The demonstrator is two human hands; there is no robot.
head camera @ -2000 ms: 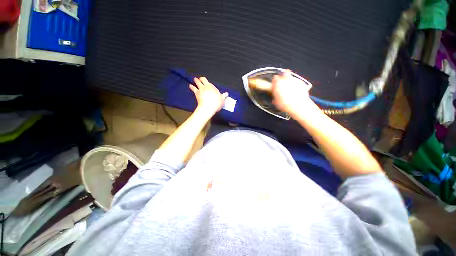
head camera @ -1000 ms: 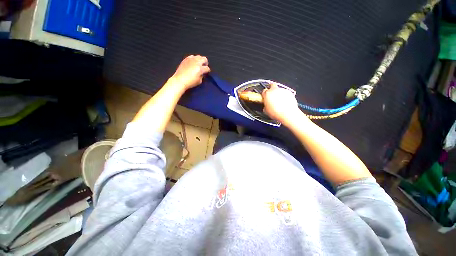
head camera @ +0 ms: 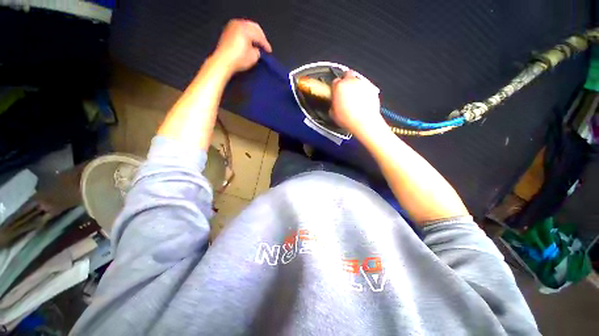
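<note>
A navy fabric panel lies along the near edge of the black ribbed ironing pad. My left hand pinches the panel's far left edge. My right hand grips the handle of the steam iron, which rests on the panel's right part with its tip to the left. A white piece shows only as a strip along the iron's near edge; the iron hides the rest.
A blue hose runs from the iron to a thick wrapped hose at the right. A round pale bucket stands at lower left beside stacked cloth. Green scraps lie at lower right.
My left hand has moved from lying flat on the panel to pinching its far left edge. The iron has moved left onto the panel and now covers most of the white piece.
</note>
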